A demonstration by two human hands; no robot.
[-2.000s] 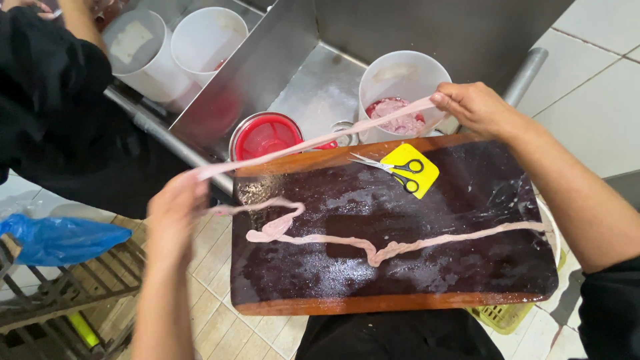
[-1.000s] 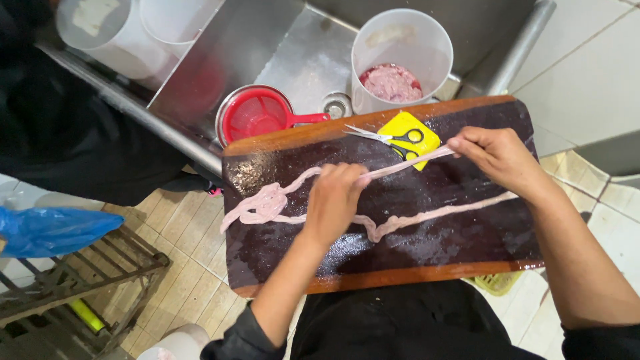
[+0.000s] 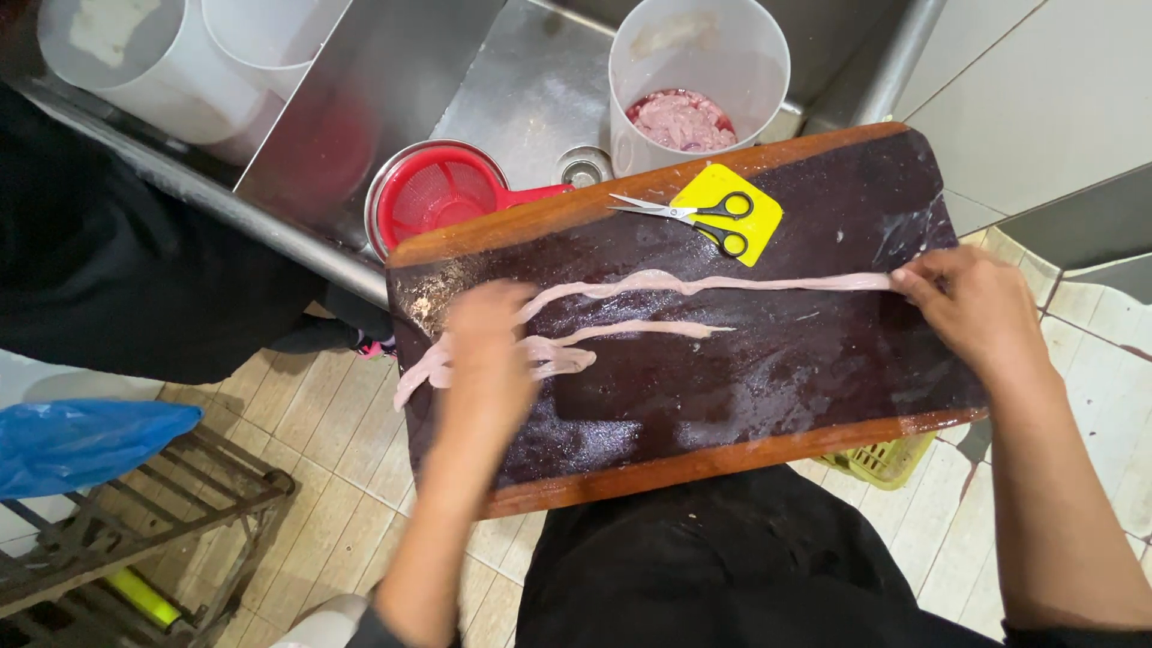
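A long pale pink strip of raw casing or gut [image 3: 765, 283] lies across the dark wooden cutting board [image 3: 666, 387]. My right hand [image 3: 972, 301] pinches its right end between thumb and fingers near the board's right edge. Blurred by motion, my left hand [image 3: 490, 351] is over the bunched part of the strip [image 3: 562, 355] at the board's left side; its fingertips are not clear. A second length of strip [image 3: 639, 327] runs from the bunch to the board's middle. Black-handled scissors [image 3: 697, 214] rest on a yellow scraper [image 3: 760, 211] near the board's far edge.
Beyond the board is a steel sink [image 3: 531, 81] with a red strainer [image 3: 436, 193] and a plastic container [image 3: 693, 54] of pink meat. More white containers [image 3: 162, 81] stand at upper left. A person in black clothing [image 3: 117, 243], a metal rack [image 3: 180, 513] and a blue bag [image 3: 90, 441] are at left.
My right hand has moved right with the strip's end, and my left hand has moved left. The lower strip reached the board's right part before; now it ends near the middle.
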